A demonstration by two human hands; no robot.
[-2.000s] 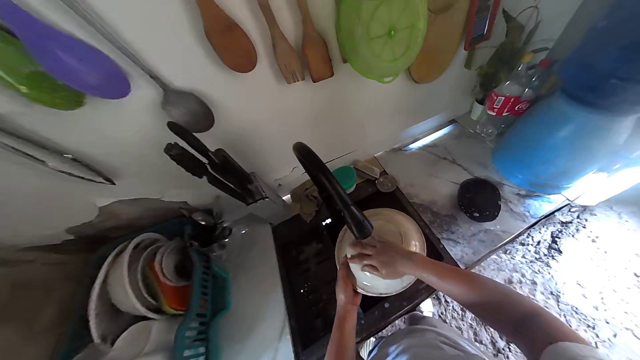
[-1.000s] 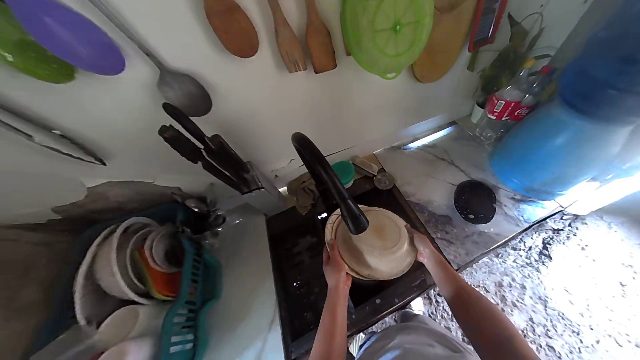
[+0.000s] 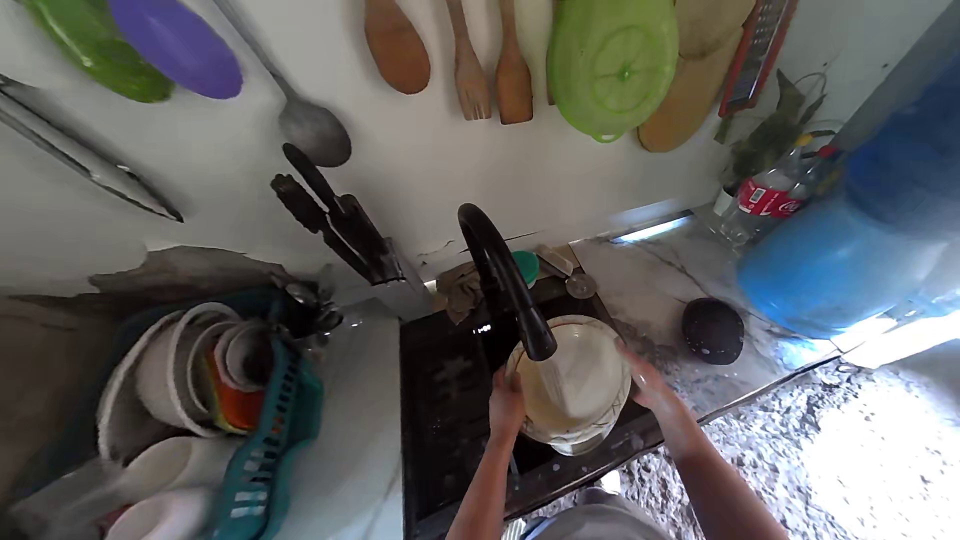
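Observation:
A cream-coloured plate (image 3: pixel 581 375) with a patterned rim lies between my two hands over the black sink (image 3: pixel 442 420). Water runs onto it from the curved black faucet (image 3: pixel 510 285). My left hand (image 3: pixel 508 405) grips the plate's left edge, and my right hand (image 3: pixel 641 379) holds its right edge. Beneath the plate the rim of another light dish (image 3: pixel 577 448) shows; whether my fingers also hold it I cannot tell.
A teal dish rack (image 3: pixel 281 450) with stacked bowls and cups stands left. Knives in a holder (image 3: pixel 409 292), a brown cloth (image 3: pixel 459 289) and a green lid (image 3: pixel 526 265) sit behind the sink. A dark round object (image 3: pixel 712 330), plastic bottles (image 3: pixel 769 195) and a blue water jug (image 3: pixel 817 255) stand right.
My right hand has moved from the top of the dish to its right edge. The plate's inner face now shows under the faucet, where a dish's raised base showed one second ago.

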